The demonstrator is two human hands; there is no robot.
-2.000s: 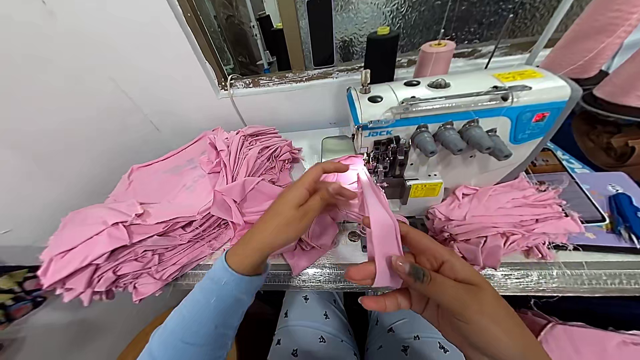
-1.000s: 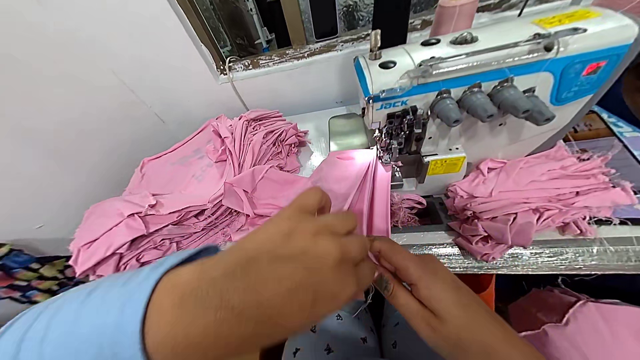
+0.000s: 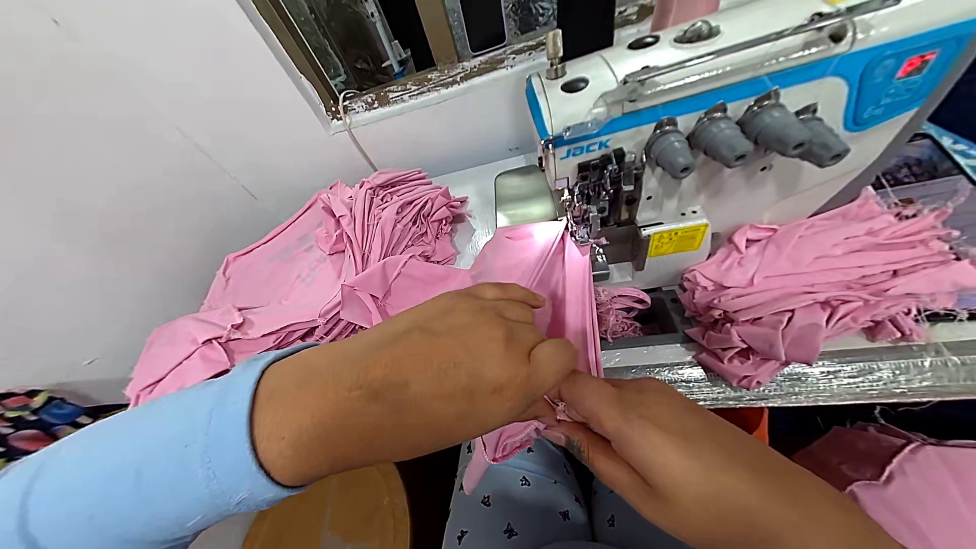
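Observation:
A pink fabric piece (image 3: 526, 255) runs from the presser foot of a white and blue Jack overlock sewing machine (image 3: 732, 122) down toward my lap. My left hand (image 3: 480, 351) is closed on this fabric, back of the hand up, its fingertips partly hidden. Just below and to the right, my right hand (image 3: 618, 435) pinches the fabric's stitched edge between thumb and fingers, close against the left. The fabric lies taut between the foot and my hands. Its lower end hangs under them over my knees.
A large pile of pink fabric pieces (image 3: 282, 267) lies left of the machine, against the wall. Another pink bundle (image 3: 823, 282) rests at the right of the foil-covered table edge (image 3: 801, 381). Pink trimmings (image 3: 619, 309) sit near the foot. More pink fabric (image 3: 915, 473) is at lower right.
My hands have come together lower down on the fabric; two seconds ago they were apart, the left near the presser foot. The view has moved closer to the machine.

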